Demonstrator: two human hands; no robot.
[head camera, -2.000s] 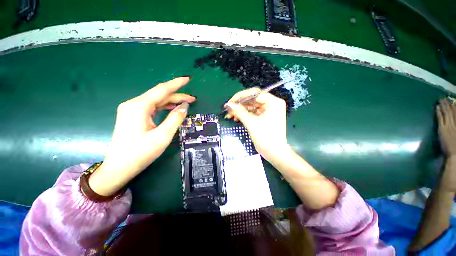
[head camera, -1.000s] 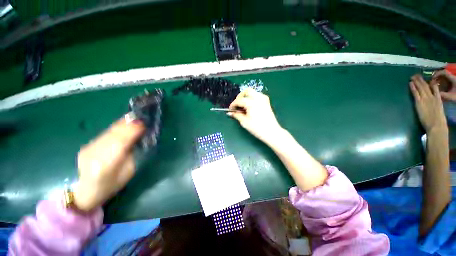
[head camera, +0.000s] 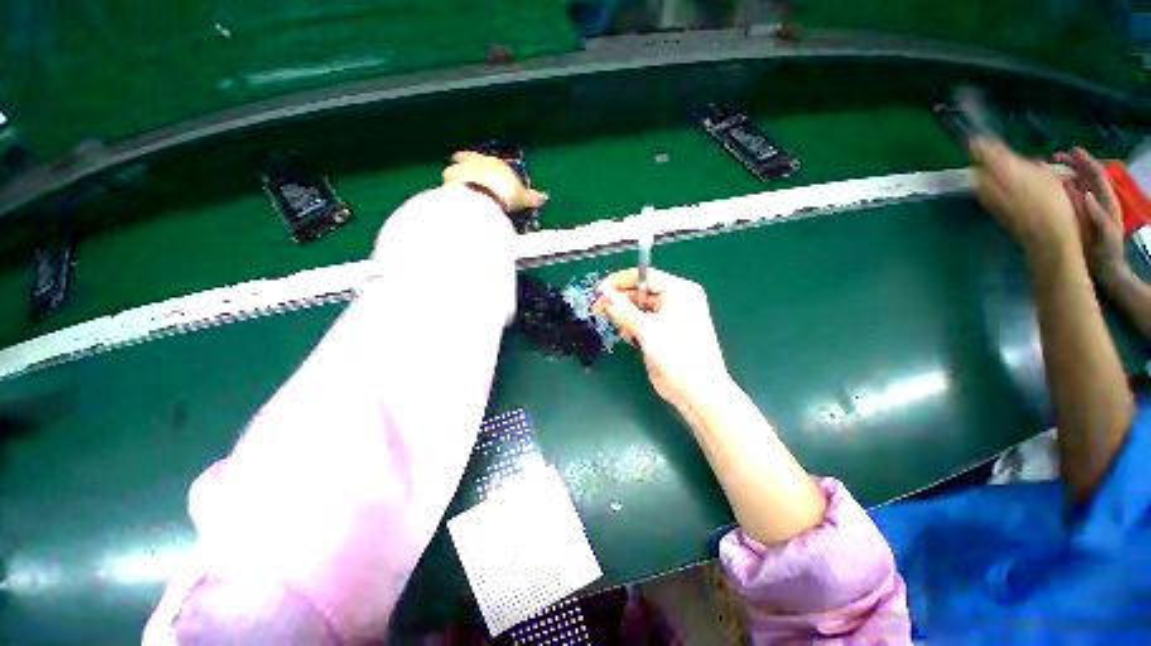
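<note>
My left hand (head camera: 495, 181) reaches over the white rail onto the conveyor belt and is on a dark open phone (head camera: 523, 189), which it partly hides. My right hand (head camera: 656, 316) is above the green bench, holding the slim tweezers (head camera: 645, 256) upright between thumb and fingers. The dotted sticker sheet (head camera: 507, 442) lies on the bench near the front edge, with the white sheet (head camera: 525, 550) over its middle. My left sleeve covers part of the bench beside it.
Black scraps (head camera: 555, 323) and white scraps (head camera: 588, 303) lie between my arms. More open phones (head camera: 303, 198), (head camera: 747, 141) lie on the belt beyond the white edge rail (head camera: 808, 202). At right, another person's blurred hand (head camera: 1025, 189) reaches toward a phone on the belt.
The phone that lay before me was lifted by my left hand, which now reaches across the rail to the belt. My right hand keeps the tweezers, now turned upright. The view has shifted.
</note>
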